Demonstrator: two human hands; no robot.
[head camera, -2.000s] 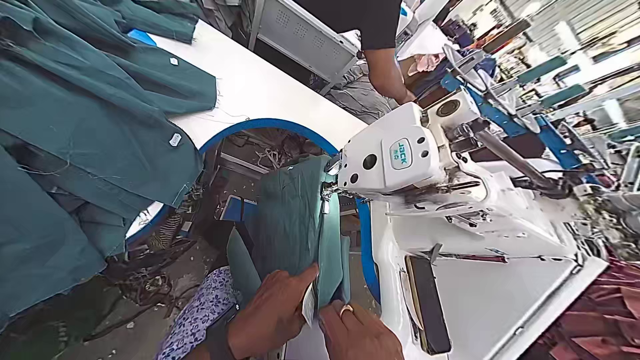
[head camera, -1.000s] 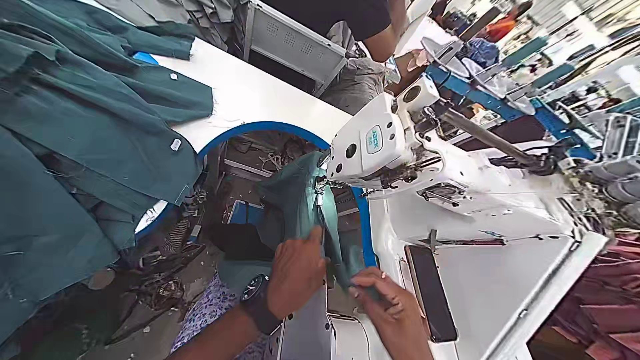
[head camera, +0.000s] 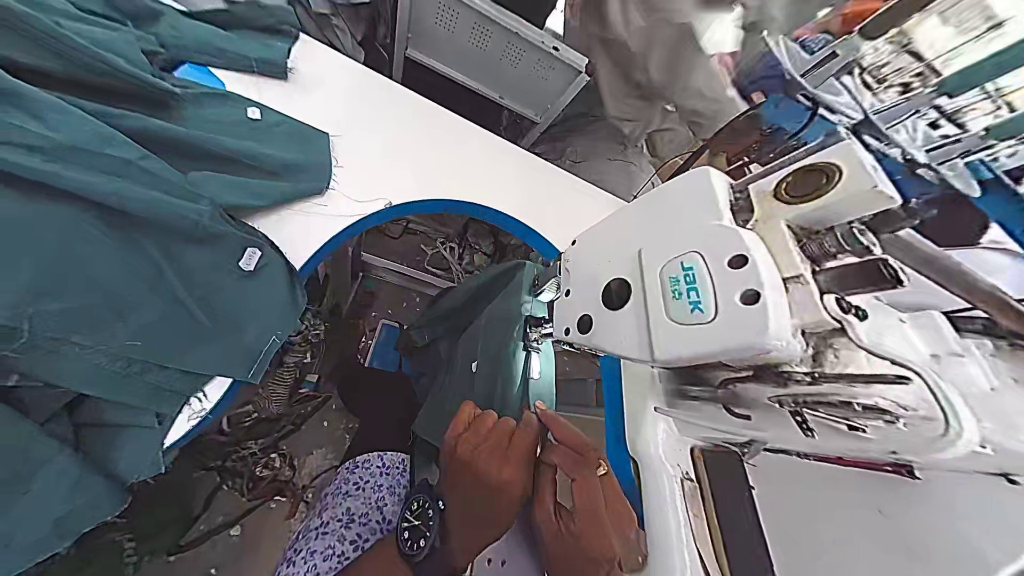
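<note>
A white Jack sewing machine (head camera: 688, 280) stands at the right, its head pointing left. Green fabric (head camera: 480, 344) hangs over its narrow bed, with one edge under the lit presser foot (head camera: 534, 340). My left hand (head camera: 490, 472), with a black watch at the wrist, grips this fabric just in front of the foot. Right beside it, my right hand (head camera: 580, 496), wearing a gold ring, pinches the fabric edge between thumb and index finger. What lies under my fingers is partly hidden.
More green cut pieces (head camera: 144, 240) with small labels drape over the white table (head camera: 448, 136) at left. A blue-edged cutout surrounds the machine bed. A dark phone-like object (head camera: 732, 512) lies at lower right. A grey metal panel (head camera: 492, 48) stands behind the table.
My hands were apart one second ago; now they are side by side on the fabric. The fabric has been spread out to the left of the presser foot.
</note>
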